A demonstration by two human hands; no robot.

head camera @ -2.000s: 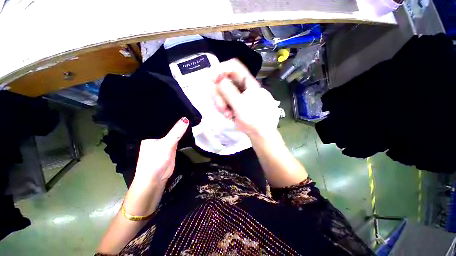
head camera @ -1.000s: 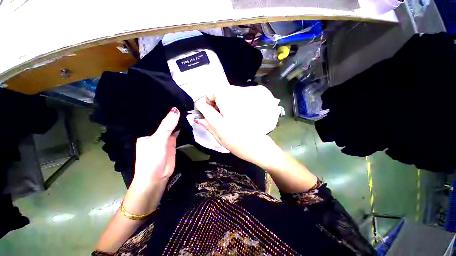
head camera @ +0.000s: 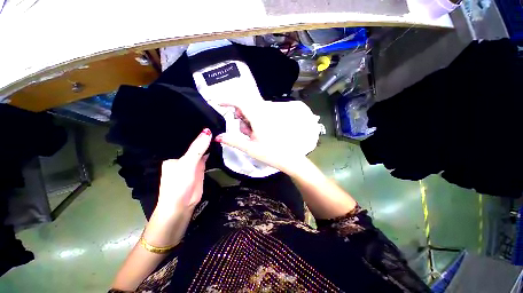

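A black garment [head camera: 155,117] with a white section [head camera: 246,163] lies bunched in front of me below the table edge. A black brand label [head camera: 222,74] with pale lettering sits on the white near the top. My left hand [head camera: 184,171] grips the black cloth, thumb on top, fingers hidden underneath. My right hand [head camera: 258,134] is over the white section, its fingertips close to my left thumb. Its outline merges with the bright white. A needle or thread cannot be made out.
The white-topped table [head camera: 143,20] with its wooden edge crosses the top. A large black garment heap [head camera: 453,120] hangs at the right, another dark heap [head camera: 28,137] at the left. An orange-brown drawer [head camera: 86,80] and blue bins with clutter [head camera: 352,114] are under the table. The floor [head camera: 367,194] is green.
My right hand, raised and blurred two seconds ago, has come down to the cloth beside my left thumb. My left hand keeps its hold and has barely moved.
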